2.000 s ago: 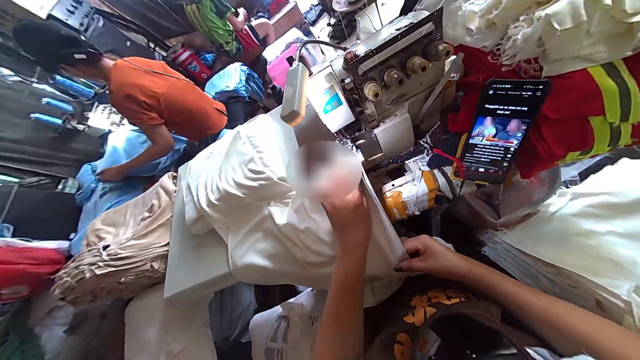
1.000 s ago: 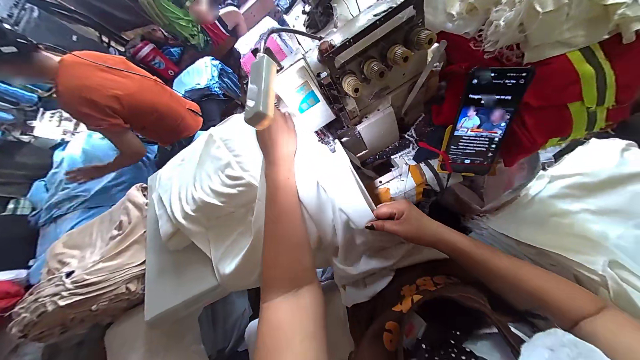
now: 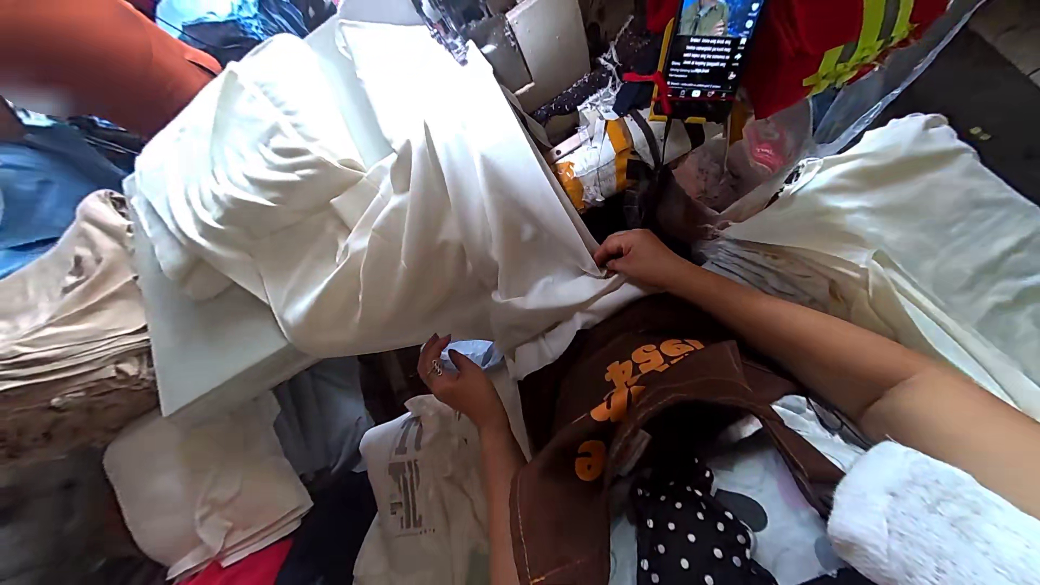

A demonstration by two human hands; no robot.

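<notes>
A large piece of white fabric lies in folds over the pale sewing table, its upper end reaching the sewing machine. My right hand pinches the fabric's right edge between thumb and fingers. Below the lower edge of the fabric is my left hand, a ring on one finger, its fingers apart and nothing seen between them. A brown cloth with orange print lies over my lap.
A stack of beige fabric pieces stands at the left, near a person in an orange shirt. A lit phone is held upright beside a taped white bundle. More white fabric lies at the right.
My left hand has come down from beside the machine head to below the fabric. My right hand still pinches the fabric's edge. The view has moved down and closer.
</notes>
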